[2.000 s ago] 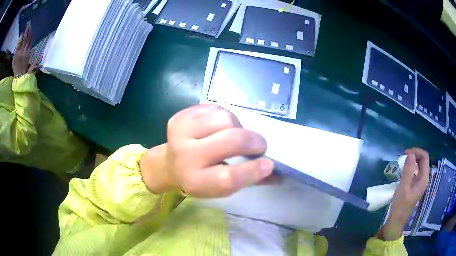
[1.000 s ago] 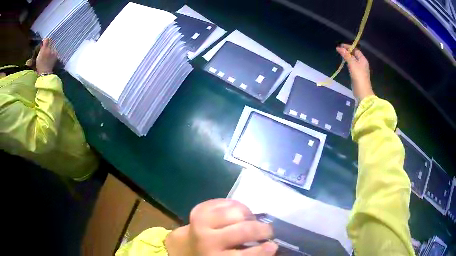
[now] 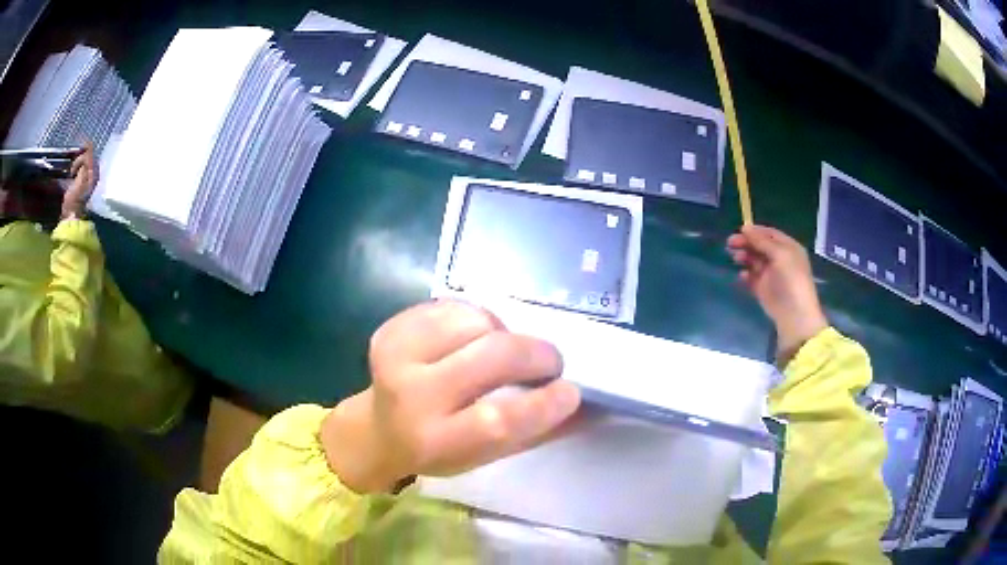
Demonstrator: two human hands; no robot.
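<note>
My left hand (image 3: 469, 386) is closed on one end of a tablet (image 3: 674, 417), seen nearly edge-on as a thin dark bar, above the white work pile (image 3: 596, 469). My right hand (image 3: 773, 276) is out to the right of the pile with its fingertips together at the lower end of a yellow strap (image 3: 724, 105), which runs taut up to the top edge. Just beyond the pile a tablet with glare (image 3: 541, 248) lies screen up on a white sheet.
Tall bundles of white sheets (image 3: 182, 132) stand at left, near another worker's hand (image 3: 80, 182). Tablets on white sheets lie at the back (image 3: 469, 110) and far right (image 3: 872, 237). More tablets (image 3: 966, 441) lean at lower right. The surface is dark green (image 3: 353, 232).
My right hand has come back nearer, and the yellow strap now runs straight and taut to it. My left hand still holds the tablet. The view has shifted.
</note>
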